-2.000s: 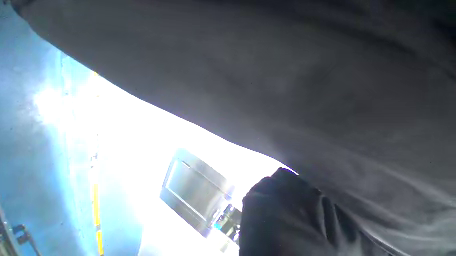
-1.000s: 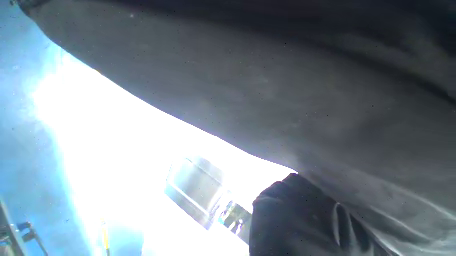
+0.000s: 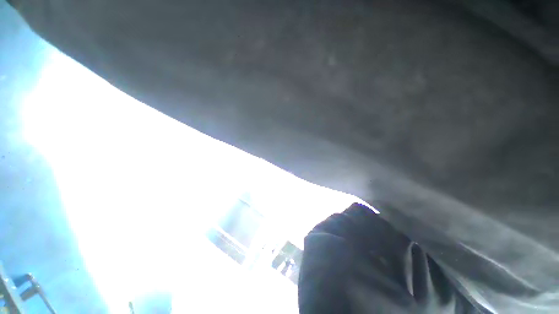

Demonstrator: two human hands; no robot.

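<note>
Dark grey work clothing (image 3: 294, 92) fills the upper and right part of the head view, very close to the camera. A darker, creased piece of cloth (image 3: 361, 264) stands at the lower middle; whether it is a sleeve or a trouser leg I cannot tell. Neither my left hand nor my right hand shows. No held object shows.
Strong white glare covers the middle left. A washed-out grey panel-like object (image 3: 238, 228) shows through it, with small unclear items (image 3: 287, 257) beside it. Blue floor (image 3: 37, 208) shows at the left. Part of a metal frame (image 3: 24, 288) is at the lower left corner.
The glare has spread over the floor, the yellow line and the grey panel-like object, which look fainter. The clothing has shifted only slightly.
</note>
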